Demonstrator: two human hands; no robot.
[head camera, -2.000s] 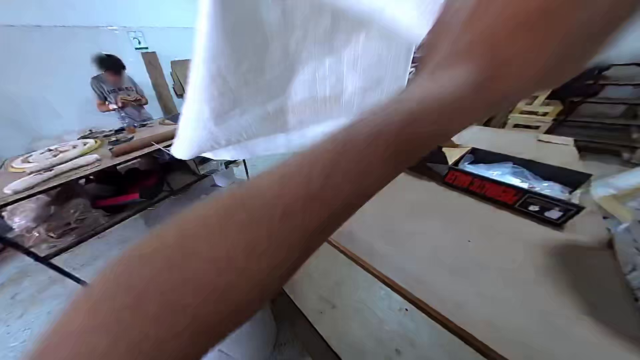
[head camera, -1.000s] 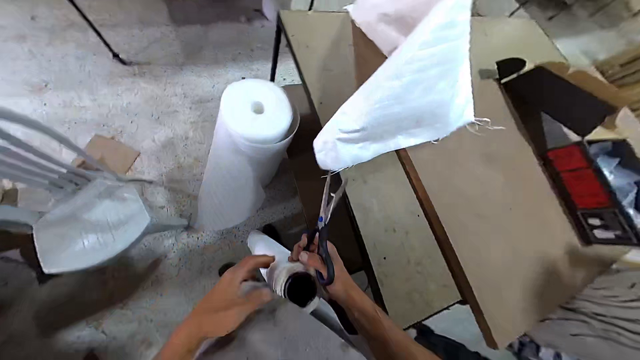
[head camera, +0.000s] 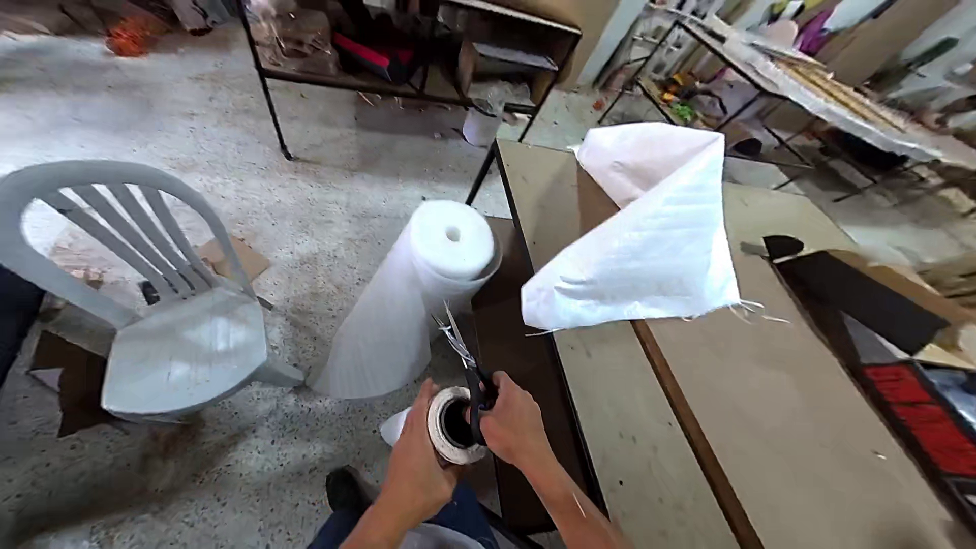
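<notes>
My left hand (head camera: 422, 465) grips the near side of a white roll with a dark hollow core (head camera: 456, 425), low in front of my body. Black-handled scissors (head camera: 471, 366) are in my right hand (head camera: 512, 423), blades pointing up and away, slightly parted; its fingers are at the roll's rim. Folded white woven fabric (head camera: 648, 244) with frayed threads lies on the wooden table (head camera: 770, 374), right of the scissors. Just beyond my hands a tall roll of white foam sheet (head camera: 412, 305) stands on the floor. The lower end of the held roll is partly hidden.
A white plastic chair (head camera: 187, 343) stands at the left, near cardboard pieces (head camera: 236, 258) on the floor. An open black and red box (head camera: 915, 404) lies at the table's right side. Metal-legged shelving (head camera: 427, 95) and another cluttered table (head camera: 823, 84) stand further back.
My left hand, apart from the roll with fingers spread a second ago, has closed around it. The scissors have stayed in my right hand. The view has tilted up since then.
</notes>
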